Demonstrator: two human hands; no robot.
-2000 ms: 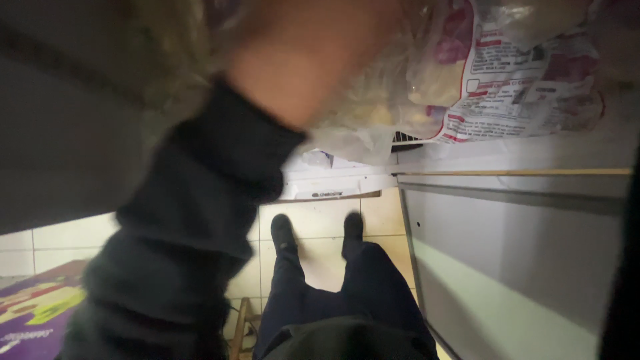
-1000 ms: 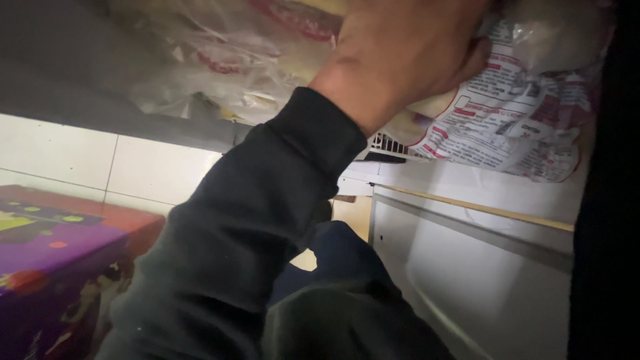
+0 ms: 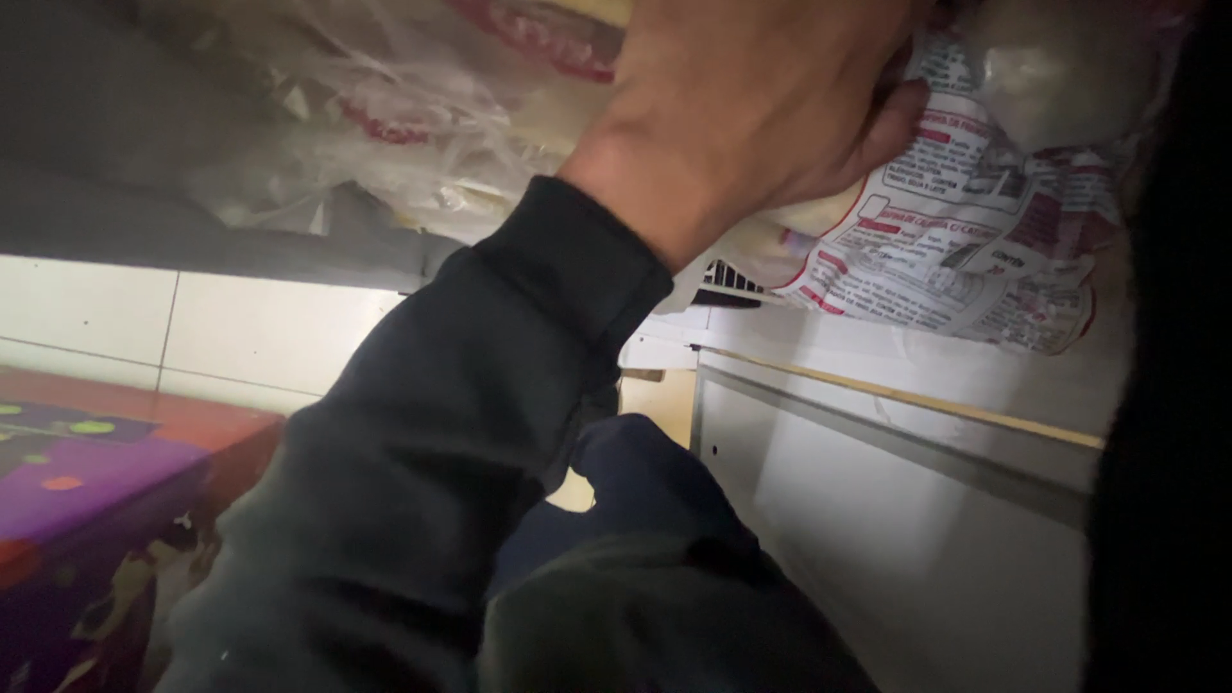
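My left hand (image 3: 760,106), in a black sleeve, reaches across from the lower left to the top of the view. Its back faces me and its thumb lies against a clear plastic bag with printed text (image 3: 924,221). The other fingers run behind the hand and out at the top edge, so their grip is hidden. Left of the wrist lie clear plastic bags (image 3: 433,106) with red print and pale contents. A rounded pale bundle in clear plastic (image 3: 1068,72) rests at the upper right. My right hand is not in view; a dark shape fills the right edge.
Below the bags stands a white panel with a grey edge (image 3: 895,481). A black vent grille (image 3: 731,279) shows under the wrist. At the lower left is a purple and red printed box (image 3: 106,472) on the white tiled floor (image 3: 250,327). My dark-clothed legs (image 3: 645,491) are below.
My left hand, blurred two seconds ago over the bags, has come to the printed bag. Since one second ago it has hardly moved. The view has shifted, and my feet no longer show.
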